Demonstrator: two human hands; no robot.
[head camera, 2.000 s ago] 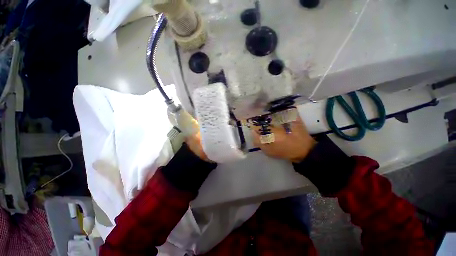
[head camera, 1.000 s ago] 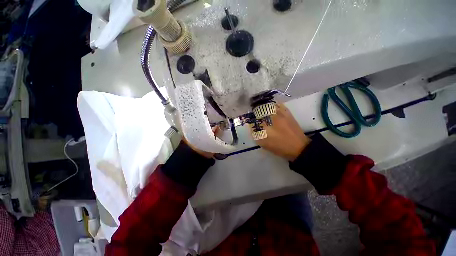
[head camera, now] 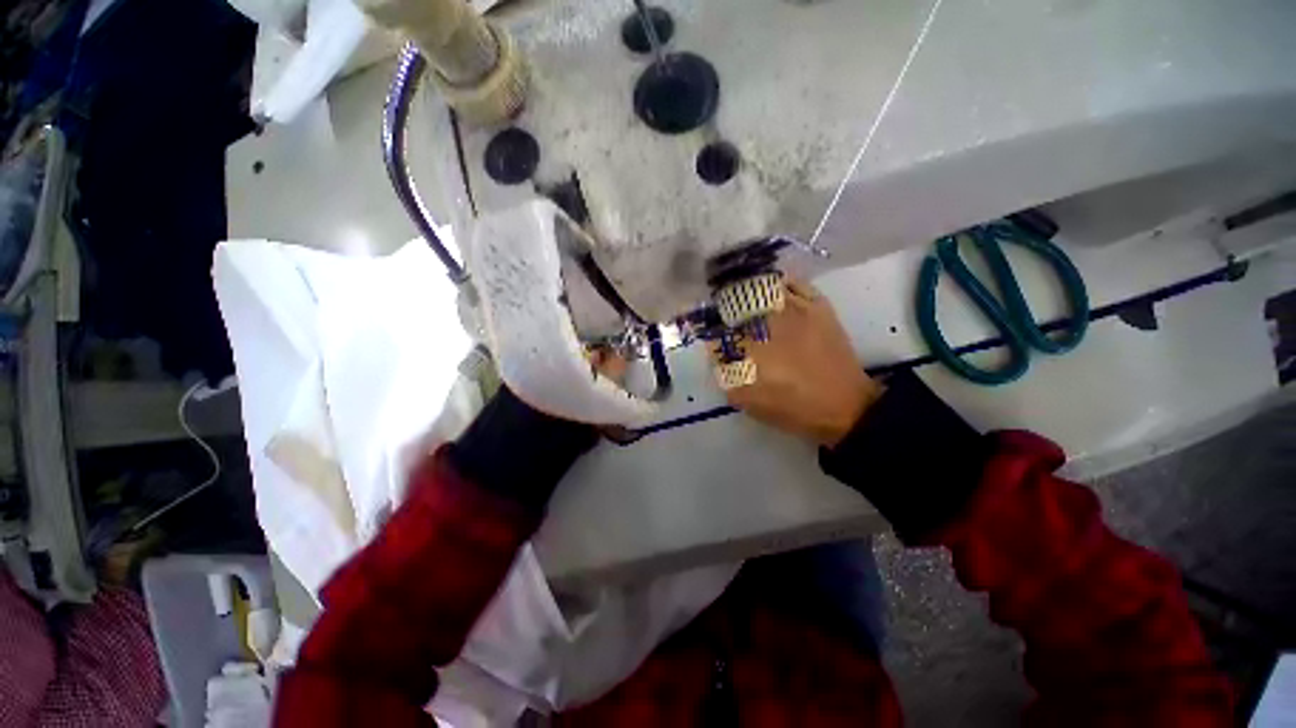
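Observation:
The off-white sewing machine head (head camera: 625,185) covers much of the work. My right hand (head camera: 803,363) is right of the needle area (head camera: 647,341), its fingers partly hidden behind the ribbed tension knobs (head camera: 751,297). My left hand (head camera: 608,361) is mostly hidden behind the white guard of the head; only a bit of finger shows near the needle. What either hand's fingertips hold is hidden. The white fabric (head camera: 370,370) lies left of the machine and drapes over the table edge toward my lap.
Green-handled scissors (head camera: 1002,302) lie on the table right of my right hand. A gooseneck lamp tube (head camera: 405,164) curves down left of the head. A pale thread (head camera: 874,128) crosses the head. A plastic bin (head camera: 185,626) stands lower left. White pieces (head camera: 306,64) lie at upper left.
The view has shifted, so the machine head appears further left and its guard opening shows the needle area. My hands stay around the needle area, the left one partly hidden throughout.

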